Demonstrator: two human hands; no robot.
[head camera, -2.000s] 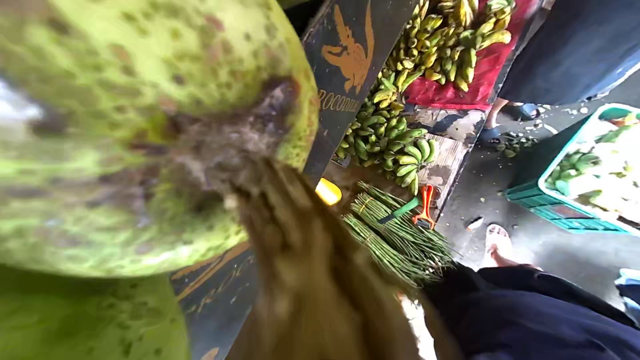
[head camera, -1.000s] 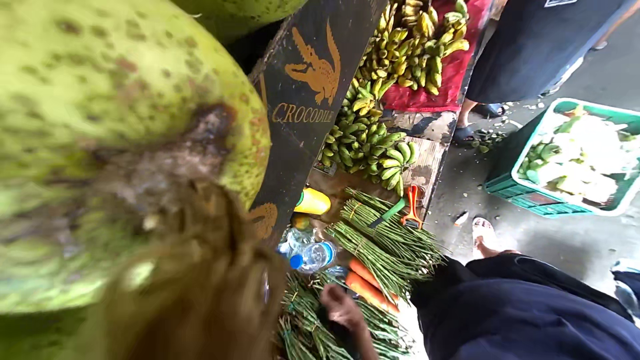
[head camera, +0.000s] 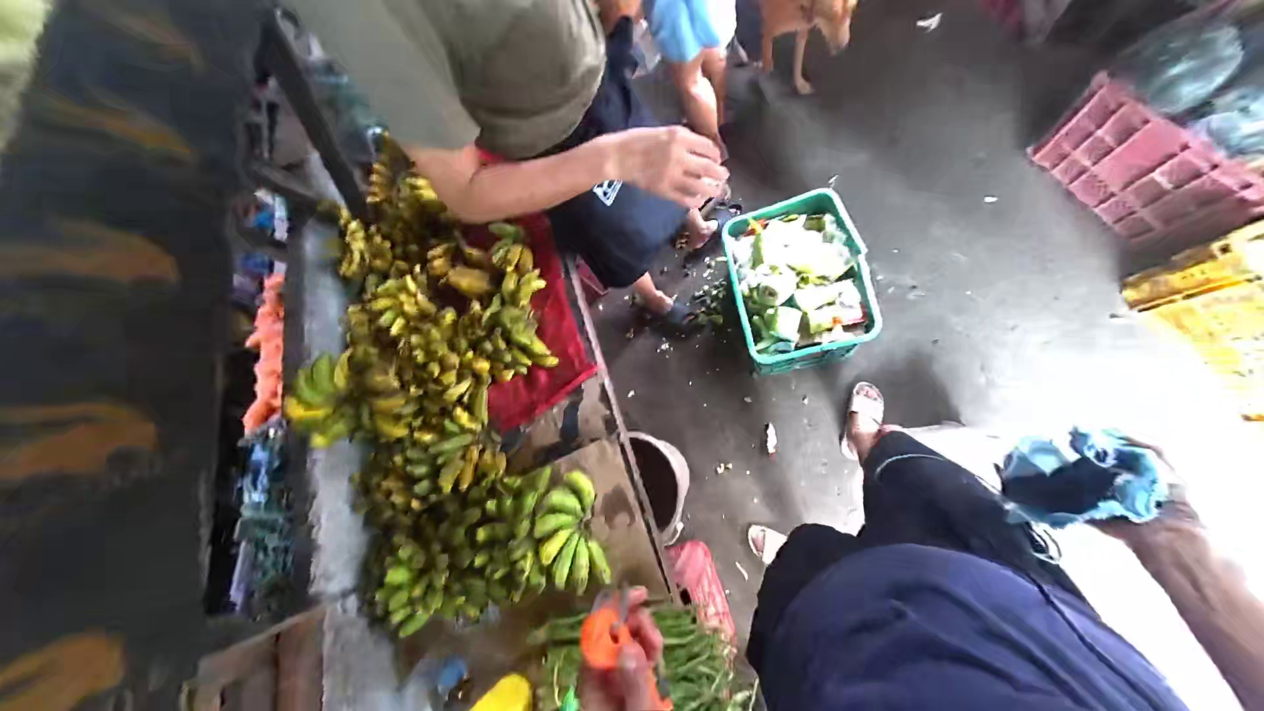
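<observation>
At the bottom, my left hand (head camera: 632, 667) has its fingers closed around an orange object (head camera: 602, 637), which looks like a peeler; blur hides its exact shape. The hand is over bundled green string beans (head camera: 686, 647), beside a yellow item (head camera: 506, 693). Off to the right, my right hand (head camera: 1150, 494) grips a crumpled light-blue and dark cloth (head camera: 1081, 479) beside my dark trousers. Green and yellow bananas (head camera: 434, 395) are heaped on the stall to the left, with a green bunch (head camera: 568, 528) nearest my left hand.
A person's bare hand (head camera: 671, 163) extends over the stall side. A teal crate (head camera: 864, 286) of vegetable pieces stands on the floor. A bucket (head camera: 671, 484) sits against the stall edge; pink (head camera: 1136, 163) and yellow (head camera: 1200, 296) crates are at right.
The orange object, earlier lying on the beans, is now in my left hand. The view has swung right, away from the large green fruit. My right hand and the cloth have come into fuller view.
</observation>
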